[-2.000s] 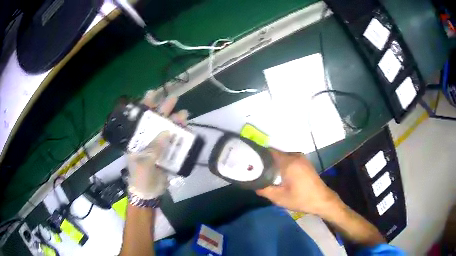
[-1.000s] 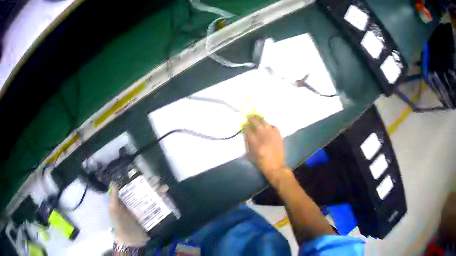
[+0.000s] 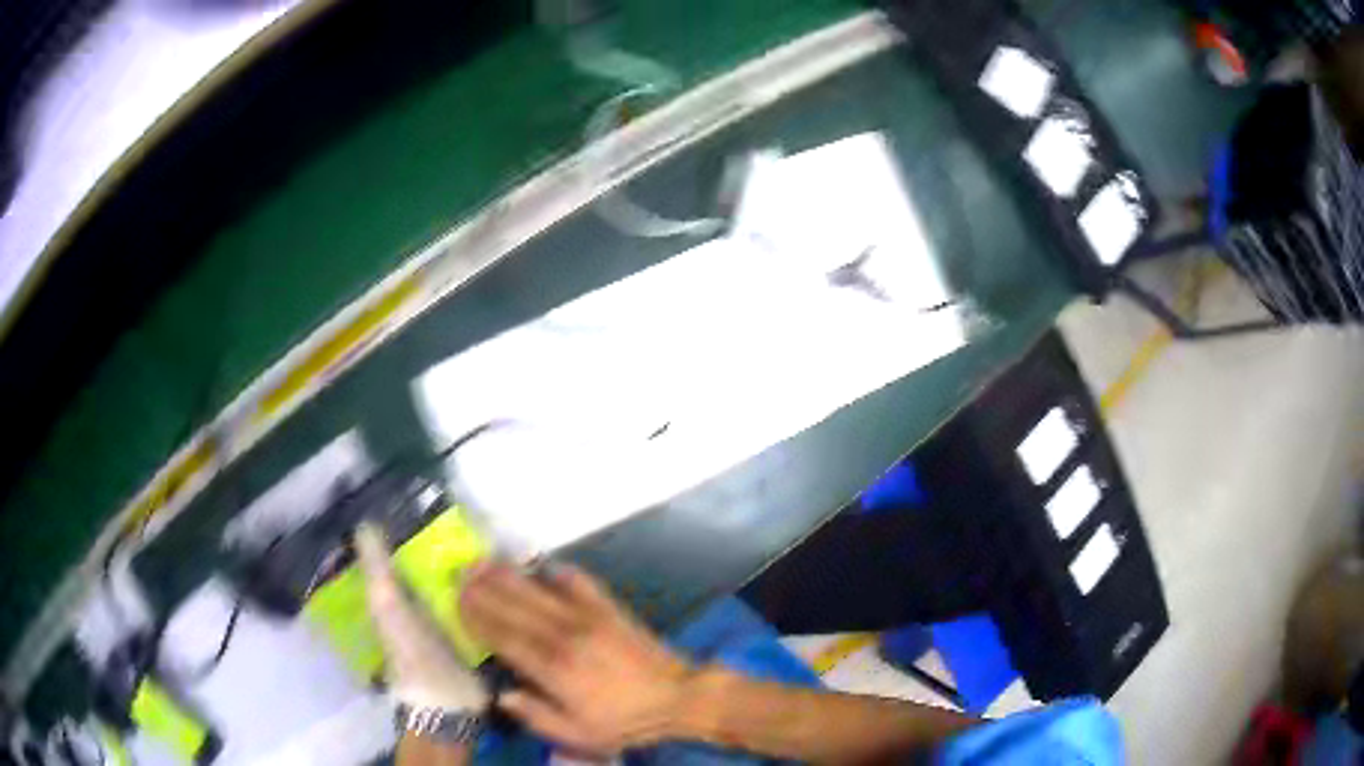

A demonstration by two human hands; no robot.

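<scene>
My left hand (image 3: 415,641), in a white glove with a metal watch at the cuff, is around a smartphone at the lower left. The phone is almost wholly hidden by the hands and by a bright yellow-green sticky note (image 3: 446,569). More yellow-green shows on the left side of the left hand. My bare right hand (image 3: 576,651) lies over the note's right edge with its fingers on it. Blur hides the fingertips and the exact grip.
White sheets (image 3: 598,404) lie on the dark green bench. Black trays with white-labelled phones stand at the right end (image 3: 1059,150) and below the bench edge (image 3: 1070,494). Cables and a blurred dark object (image 3: 314,554) are beside my left hand. Another yellow-green piece (image 3: 168,718) is at the far left.
The right hand has moved from the white sheets down left to the phone, with the yellow-green note. The note now covers the white label seen before. The view has shifted slightly.
</scene>
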